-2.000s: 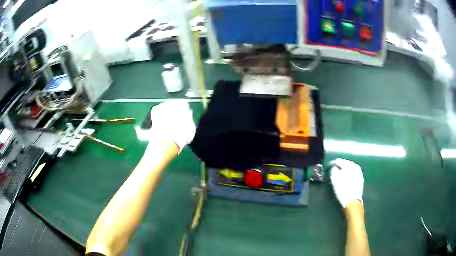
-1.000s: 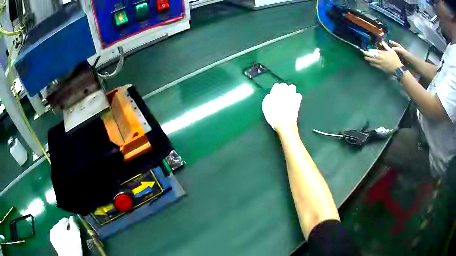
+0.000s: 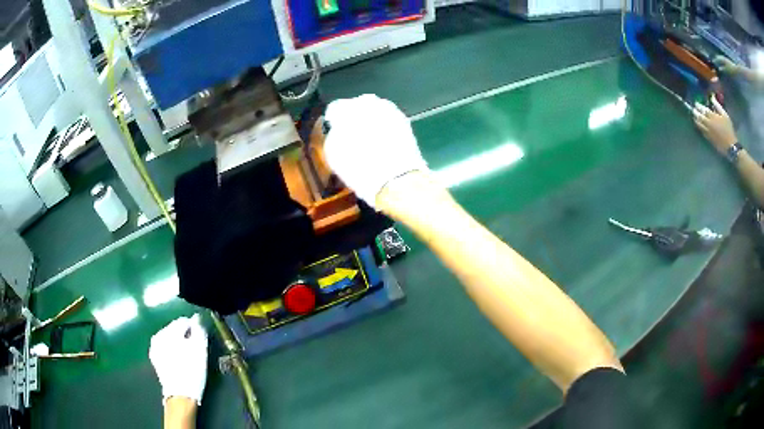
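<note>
My right hand (image 3: 373, 147), in a white glove, is over the right side of the orange fixture (image 3: 338, 209), below the press head (image 3: 258, 144). Its fingertips point left into the fixture. A small dark bit shows at them, but whether they grip a phone frame cannot be told. My left hand (image 3: 179, 359), also gloved, is beside the base's left corner, fingers curled together, nothing seen in it. A black cloth (image 3: 234, 239) covers the fixture's left side. The red stop button (image 3: 299, 297) is on the front panel.
A black frame (image 3: 74, 338) lies by two copper-brown rails at far left. A white bottle (image 3: 109, 207) stands behind. A dark air tool (image 3: 670, 239) lies at right. Another person's hand (image 3: 714, 123) is at far right. A hose (image 3: 239, 369) runs by the base's left side.
My right hand has moved left from the open belt to the fixture. The dark frame that lay beyond it no longer shows on the belt. The view has turned left.
</note>
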